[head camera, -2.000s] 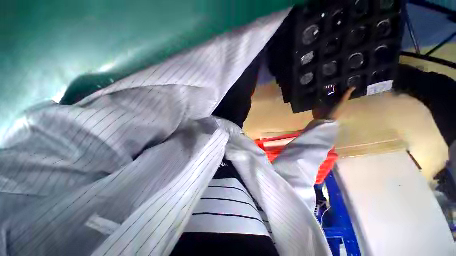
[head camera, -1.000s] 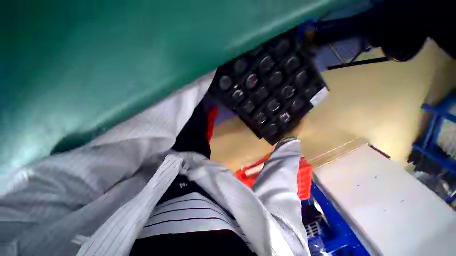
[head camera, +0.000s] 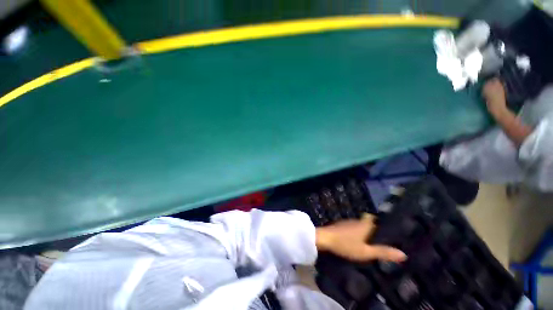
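A black foam tray (head camera: 436, 248) with a grid of pockets fills the lower right, tilted and motion-blurred. Round dark units sit in some pockets; single units are hard to make out. My left hand (head camera: 355, 240) reaches in from the left across the tray's upper left edge, thumb over its top face, and grips it; the fingertips are blurred. Another black tray part with round units (head camera: 336, 203) shows just beyond my hand, below the bench edge. My right hand is not in view.
A green bench (head camera: 261, 115) with yellow tape (head camera: 291, 28) and a yellow post (head camera: 91, 30) spans the top. Crumpled white tissue (head camera: 452, 60) lies at its right end by a grey cylinder (head camera: 473, 36). Another person's hand (head camera: 497, 100) is there. Blue frame (head camera: 533, 266) stands lower right.
The view has swung up and left, showing much more bench. The tray now appears lower and larger. My left hand has come into view on it; my right hand and the red crate below it have left view.
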